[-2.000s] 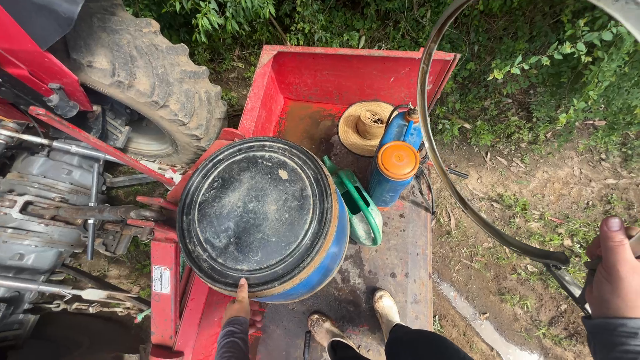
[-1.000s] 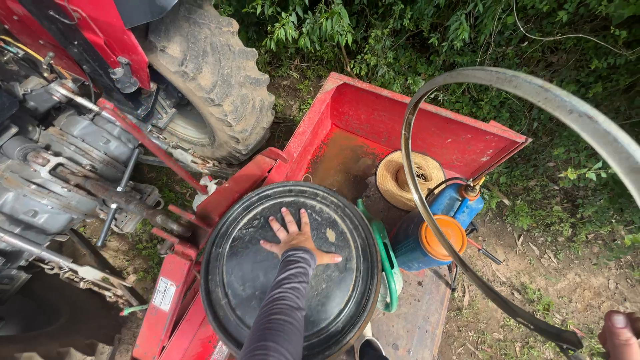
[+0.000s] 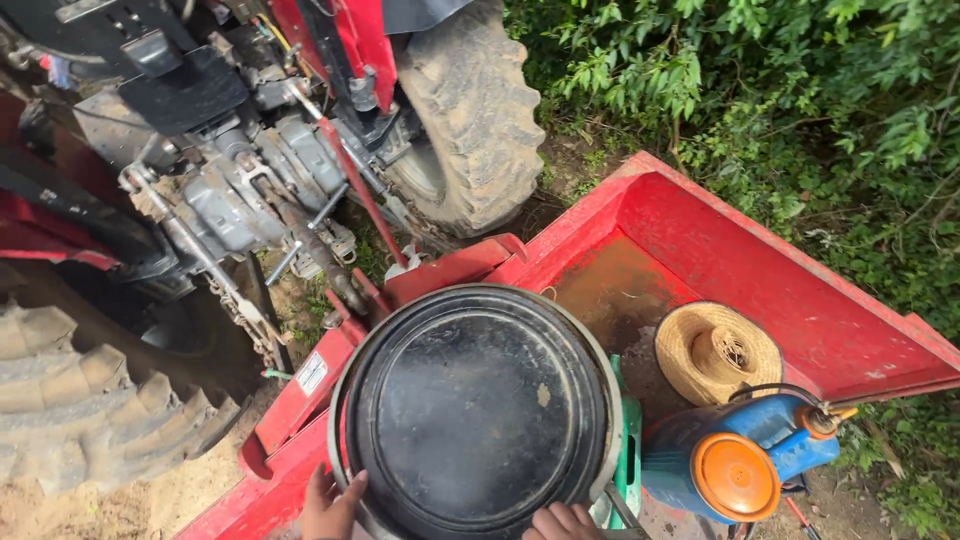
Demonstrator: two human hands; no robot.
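Observation:
A metal clamp ring [image 3: 339, 420] lies around the black lid [image 3: 480, 405] of a drum. At the ring's near left edge is my left hand [image 3: 331, 504], thumb and fingers apart with the ring's rim beside them; its grip is unclear. My right hand [image 3: 561, 523] is at the near right edge of the lid, fingers curled, close to the ring's lever latch [image 3: 624, 510]. Whether it grips the ring is hidden by the frame's lower edge. The drum's body is out of sight beneath the lid.
The drum stands in a red metal carrier box [image 3: 787, 262] behind a tractor with large tires [image 3: 472, 120]. Right of the drum are a green plastic container [image 3: 628, 450], a straw hat [image 3: 716, 352] and a blue sprayer tank with an orange cap [image 3: 735, 477]. Bushes [image 3: 750, 97] border the box.
The ring, held up at the right before, is now down around the lid. My left hand has left the lid's middle for its near left edge. The view has shifted toward the tractor.

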